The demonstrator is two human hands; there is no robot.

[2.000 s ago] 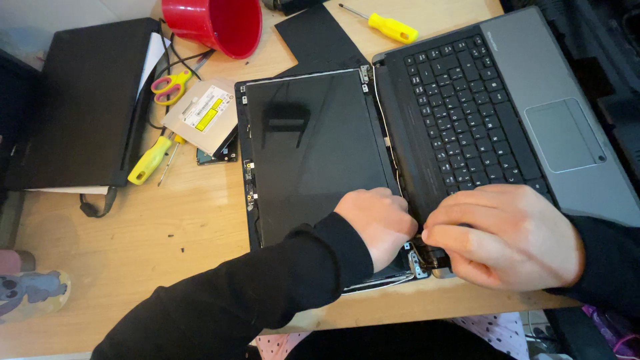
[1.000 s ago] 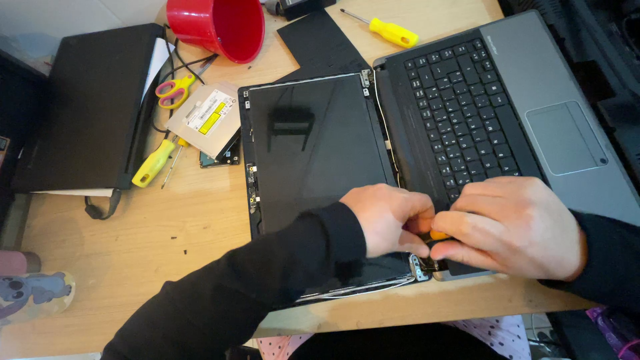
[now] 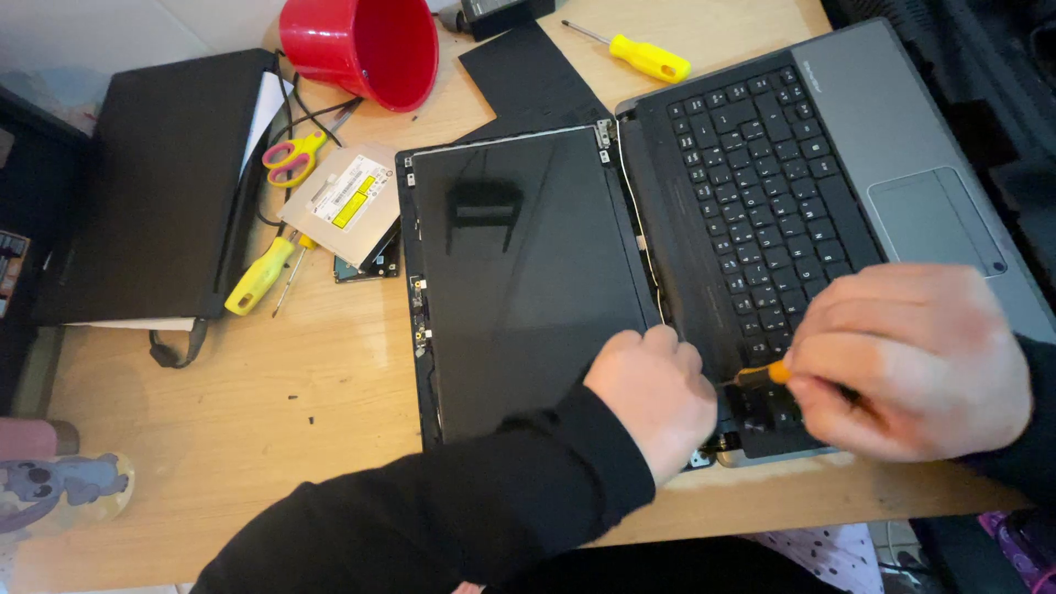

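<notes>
An opened laptop lies flat, its keyboard base on the right and its bezel-less screen panel on the left. A thin pale cable runs along the hinge side. My right hand grips a small orange-and-black screwdriver over the lower left of the keyboard, its tip pointing left toward my other hand. My left hand is at the panel's lower right edge by the hinge, fingers curled; whether it holds anything is hidden. Part of the lower metal hinge shows below it.
Left of the panel lie an optical drive, scissors, a yellow screwdriver and a closed black laptop. Behind stand a red bucket and another yellow screwdriver. The table's front edge runs close below my hands.
My right hand has moved right, away from my left hand, with the orange screwdriver now plainly showing. One second ago both hands were together near the lower hinge.
</notes>
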